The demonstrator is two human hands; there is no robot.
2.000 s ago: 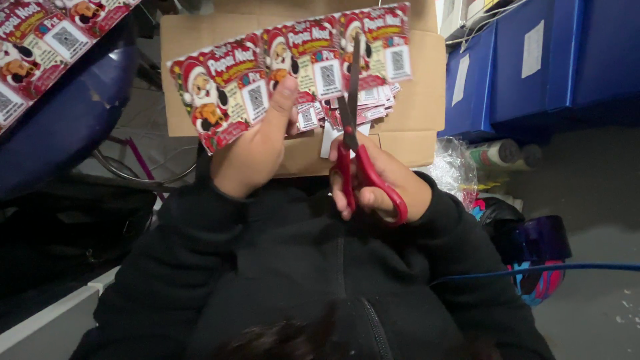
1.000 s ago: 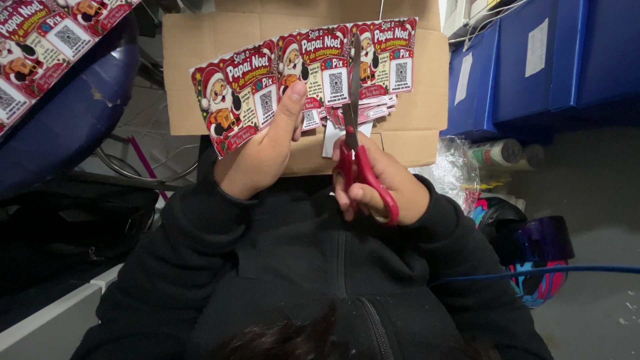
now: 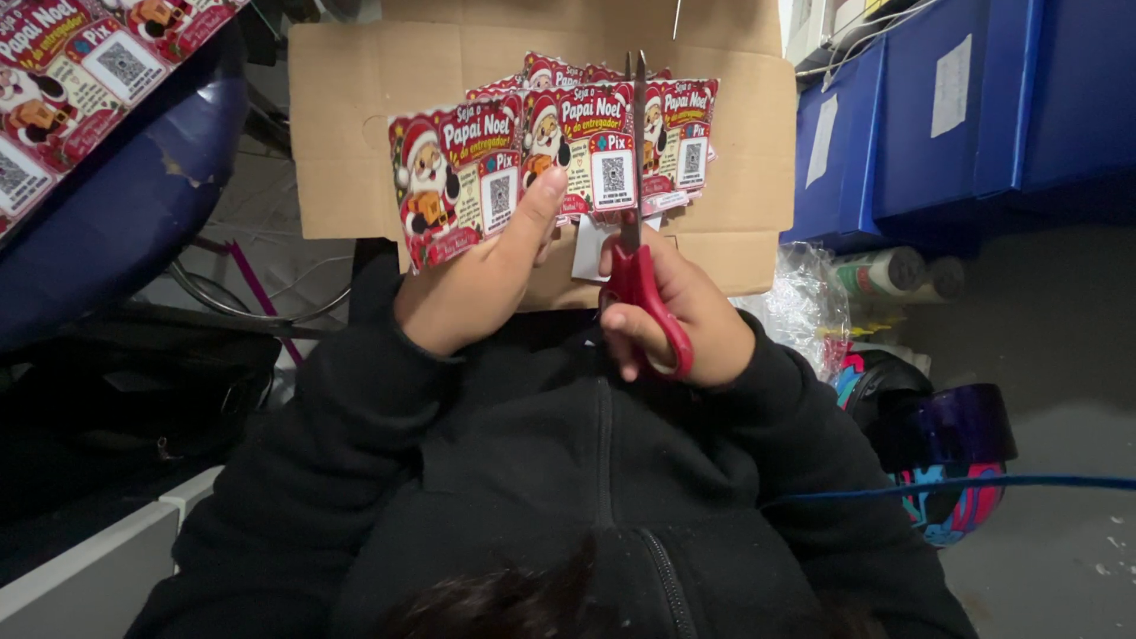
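Note:
My left hand point(image 3: 493, 271) holds a strip of printed Santa cards point(image 3: 457, 177) by its lower edge, the thumb on the front. My right hand point(image 3: 688, 311) grips the red handles of a pair of scissors point(image 3: 641, 275). Their blades point away from me and lie along the border between the middle card and the right card point(image 3: 679, 133), nearly closed; whether the paper is cut through there I cannot tell. Behind the strip, more printed cards point(image 3: 541, 69) lie in a pile on a flattened cardboard piece point(image 3: 355, 106), partly hidden.
An uncut printed sheet point(image 3: 106, 71) lies on a round blue surface point(image 3: 142, 222) at upper left. Blue boxes point(image 3: 932, 133) with white labels stand at upper right. Clear plastic wrap point(image 3: 799, 288), bottles point(image 3: 879, 271) and a blue cable point(image 3: 1021, 480) are at the right.
The strip in my left hand has moved down relative to the cardboard, and more of the card pile shows behind it. The right hand keeps hold of the scissors.

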